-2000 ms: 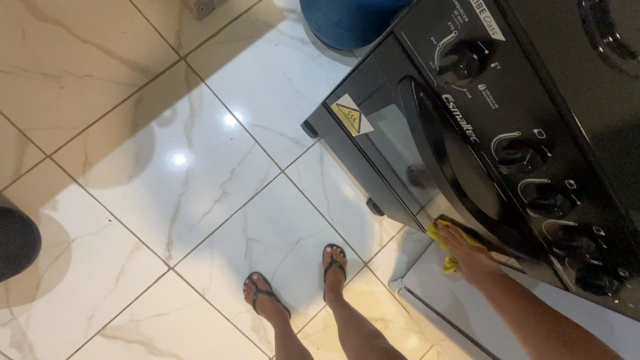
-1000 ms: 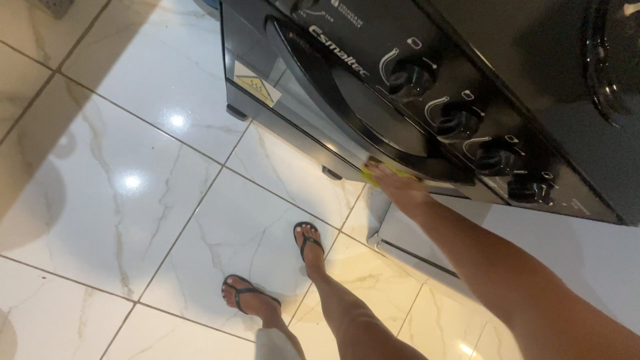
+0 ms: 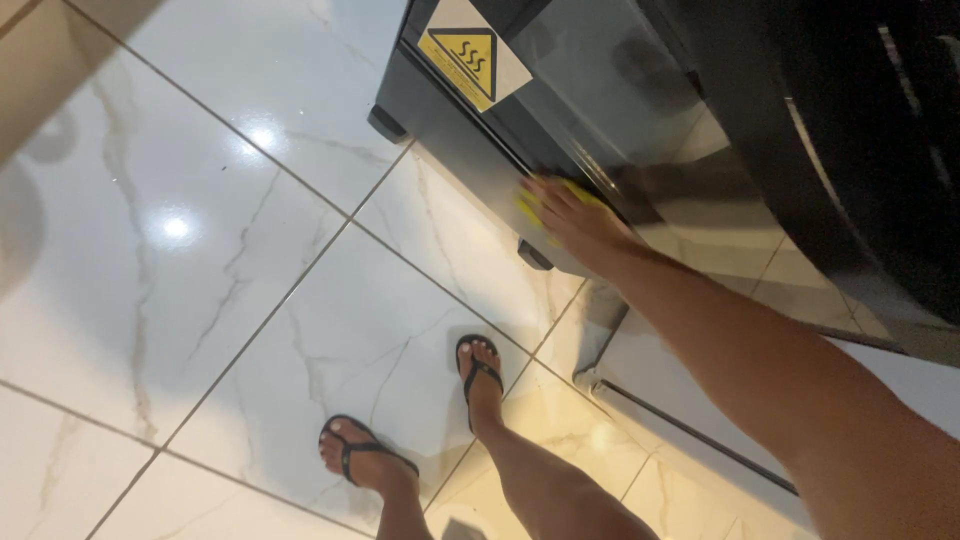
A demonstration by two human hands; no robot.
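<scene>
My right hand (image 3: 574, 221) reaches in from the right and lies over a yellow cloth (image 3: 531, 204), pressing it to the lower front of a black stove (image 3: 465, 161). The cloth is mostly hidden under my palm and fingers, with its edges showing around them. Above my hand is the glass of the oven door (image 3: 622, 97), which mirrors the floor. A yellow and white hot-surface warning sticker (image 3: 472, 56) is on the door, up and left of my hand. My left hand is out of view.
My feet in black flip-flops (image 3: 364, 450) stand on marbled floor tiles (image 3: 247, 300). Black stove feet (image 3: 534, 253) rest near the floor. A pale, flat-sided appliance or cabinet (image 3: 690, 397) stands beside the stove, beneath my forearm in the picture.
My right hand, with the cloth, has moved from the corner of the oven door onto the lower front panel. The view has come closer to the stove's lower part.
</scene>
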